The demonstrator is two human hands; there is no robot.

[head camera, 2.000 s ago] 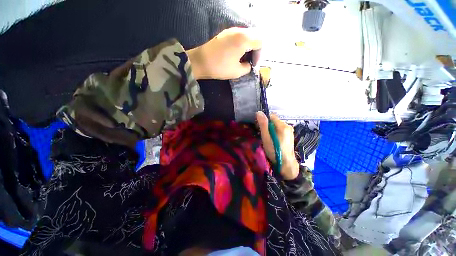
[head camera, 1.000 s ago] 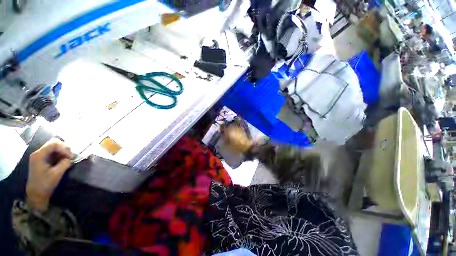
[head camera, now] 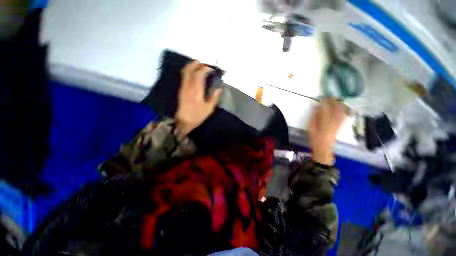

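My left hand (head camera: 197, 97) is on a black cloth piece (head camera: 227, 127), its thumb and fingers closed over a dark fold at the table's front edge. A grey strip (head camera: 247, 111) lies along the cloth, to the right of my left hand. My right hand (head camera: 327, 125) is blurred over the front edge of the table, just below the green scissors (head camera: 343, 80). The scissors lie on the table with their handle loops towards me. Blur hides whether my right fingers touch them.
The sewing machine head (head camera: 367, 30) with a blue stripe arches over the back right. A tan patch (head camera: 259, 94) is stuck on the white table (head camera: 110, 45). A small black piece (head camera: 379, 131) and heaped cloth (head camera: 425, 170) are at right. Dark cloth (head camera: 25, 110) hangs at far left.
The view has swung left. My right hand has come from low at the right, off the table, to beside the scissors. My left hand still holds the black cloth, now off the table's left part.
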